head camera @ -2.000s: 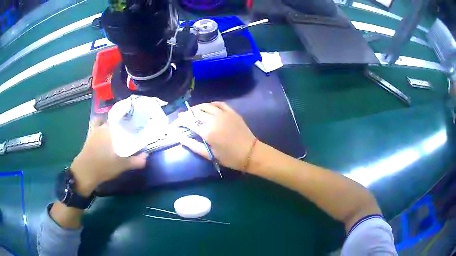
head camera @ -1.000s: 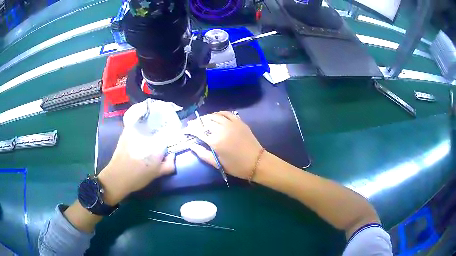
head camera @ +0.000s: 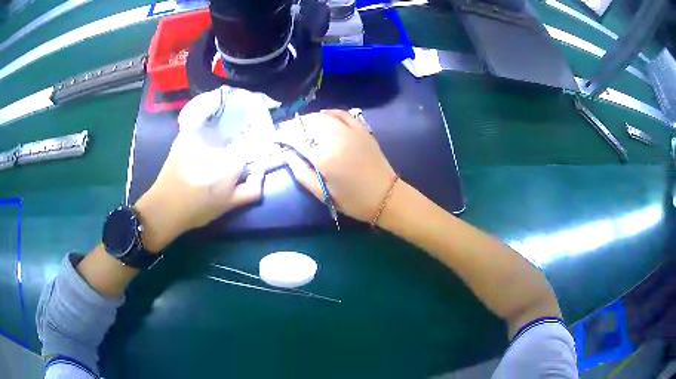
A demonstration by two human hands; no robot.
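Note:
My left hand (head camera: 199, 185) holds a white crumpled wipe (head camera: 222, 133) and one end of a slim pale workpiece (head camera: 268, 158), over the dark mat (head camera: 404, 166). My right hand (head camera: 345, 159) holds a thin pencil-like tool (head camera: 323, 186), its dark end pointing toward me, with fingers at the workpiece's other end. Glare washes out the workpiece and fingertips. The microscope (head camera: 256, 55) stands just beyond the hands. A white disc (head camera: 287, 269) and thin tweezers (head camera: 244, 283) lie near the bench's front.
A red bin (head camera: 174, 63) stands left of the microscope, a blue bin (head camera: 370, 59) with a pale container (head camera: 345, 26) right of it. Silver strips lie left (head camera: 52, 149) and right (head camera: 602, 129). A dark flat base (head camera: 519, 44) is back right.
The whole view has shifted, so the bench and hands sit higher in the picture. The hands keep their holds on the wipe, tool and workpiece, with little visible movement.

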